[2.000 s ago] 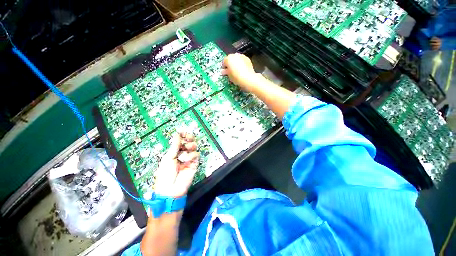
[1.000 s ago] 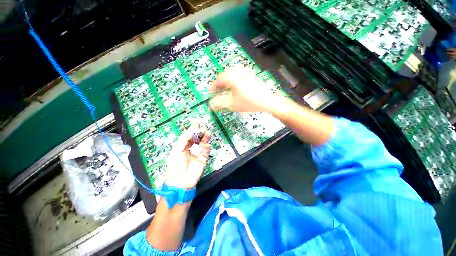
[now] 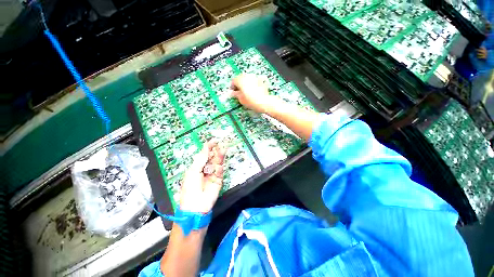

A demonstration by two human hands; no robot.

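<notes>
A green PCB panel (image 3: 187, 111) with several board sections lies on a black carrier tray (image 3: 142, 132) in front of me. My left hand (image 3: 203, 176) is palm up over the panel's near part, fingers curled around small metal components (image 3: 208, 170). A blue wrist strap (image 3: 193, 219) is on that wrist. My right hand (image 3: 250, 92) is over the panel's right part, fingertips down close to the board; whether it pinches a part is hidden. A clear plastic component bag (image 3: 112, 189) with silvery bits lies left of the panel.
A stack of loaded black trays (image 3: 346, 65) stands at upper right, another loaded stack (image 3: 460, 157) at right. Small white parts (image 3: 214, 50) lie beyond the panel. A blue coiled cord (image 3: 81, 84) hangs at left. Dark debris (image 3: 67, 222) lies at lower left. Part of a person (image 3: 482, 52) shows at far right.
My right hand has come down from its blurred position onto the panel's right part. My left hand still holds components, with its fingers slightly shifted. The whole view has shifted slightly.
</notes>
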